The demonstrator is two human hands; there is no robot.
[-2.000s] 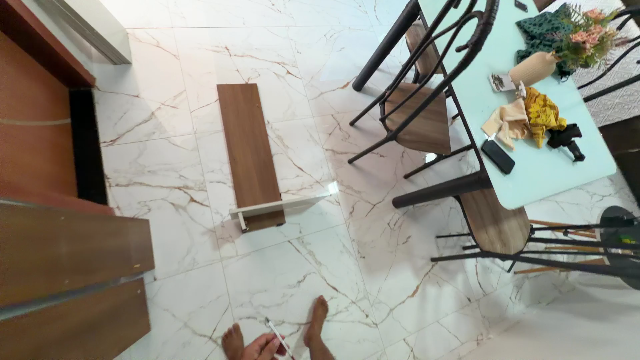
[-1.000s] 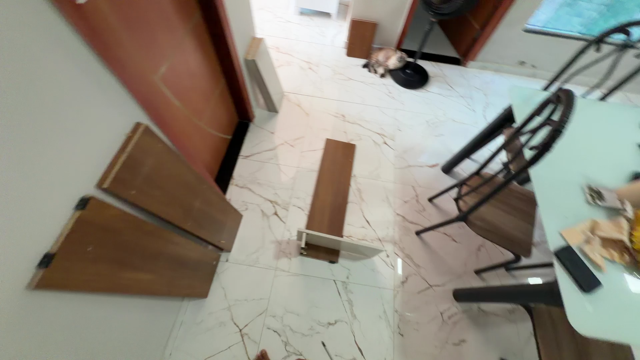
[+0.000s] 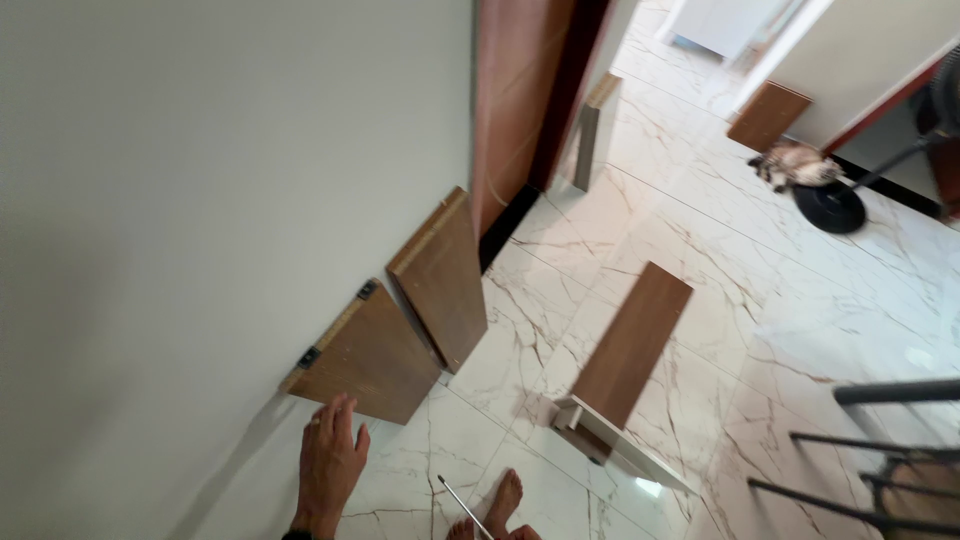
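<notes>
My left hand (image 3: pixel 330 457) is empty, its fingers apart, near the lower edge of a brown wooden panel (image 3: pixel 375 360) with black fittings on its top edge; whether they touch I cannot tell. That panel leans on the wall beside a second brown panel (image 3: pixel 446 285). At the bottom edge of the view, my right hand (image 3: pixel 523 533) is mostly cut off, closed around a screwdriver (image 3: pixel 463 505) whose metal shaft points up and left. On the floor lies a long brown board (image 3: pixel 634 341), with a narrow white-edged board (image 3: pixel 637 452) standing across its near end.
A pale panel (image 3: pixel 598 135) leans by the reddish door (image 3: pixel 517 97). Farther back are a small brown board (image 3: pixel 769 114), a cat (image 3: pixel 799 163) lying on the floor and a fan's round black base (image 3: pixel 829 206). Dark chair legs (image 3: pixel 840 502) reach in at the lower right.
The view has swung left towards the wall. My left hand now reaches up beside the leaning panel; two seconds ago my hands were low, by my feet.
</notes>
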